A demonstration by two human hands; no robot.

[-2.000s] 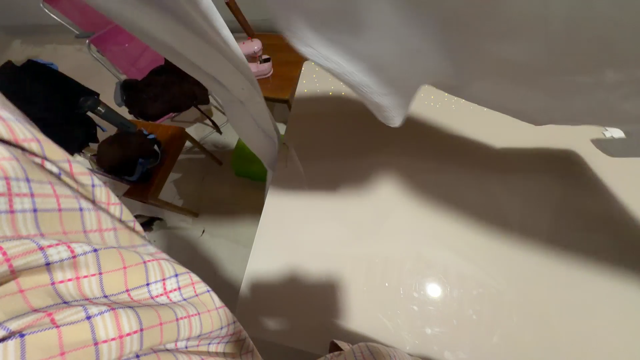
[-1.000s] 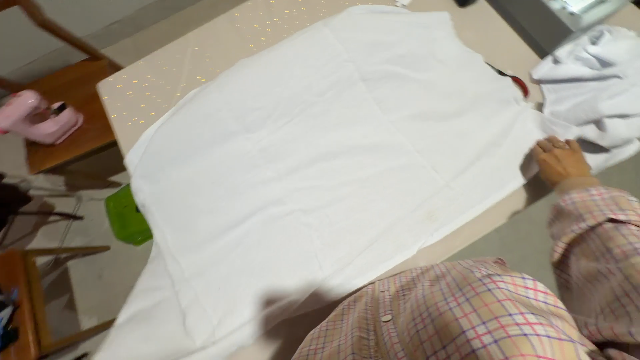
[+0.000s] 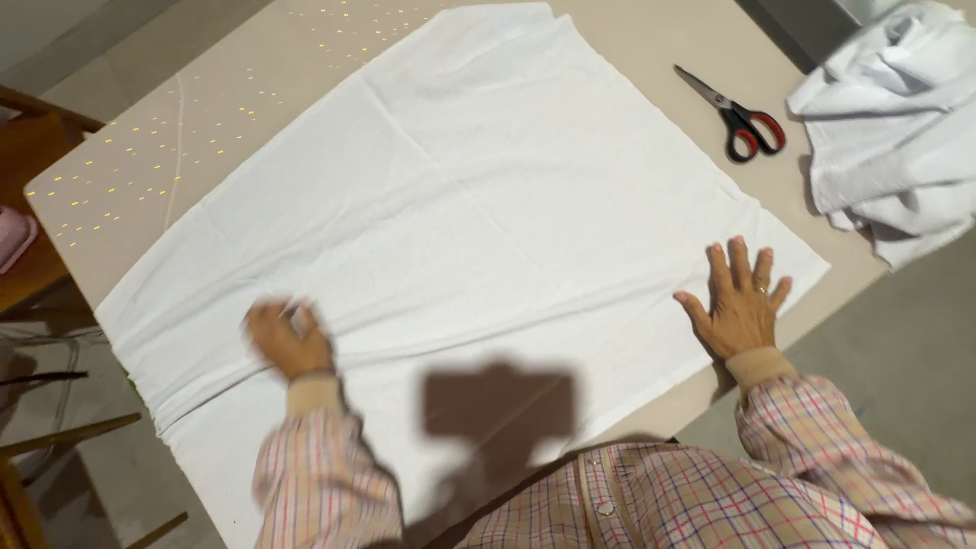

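A large piece of white fabric lies spread over the table, with soft wrinkles running across it. My right hand presses flat on its right part, fingers apart, a ring on one finger. Over the left part of the fabric is my left hand, blurred, with its fingers curled; whether it pinches any cloth cannot be told. Scissors with black and red handles rest on the table beyond the fabric's right edge, near a crumpled heap of white fabric.
The beige tabletop has gold flecks at its far left. Past the left edge are wooden furniture and a pink object. A dark-edged grey object stands at the upper right. The fabric hangs over the near left edge.
The white fabric, raised in the earliest frame, now lies on the table. My left hand has come into view. My right hand now lies spread on the fabric, and the scissors show fully.
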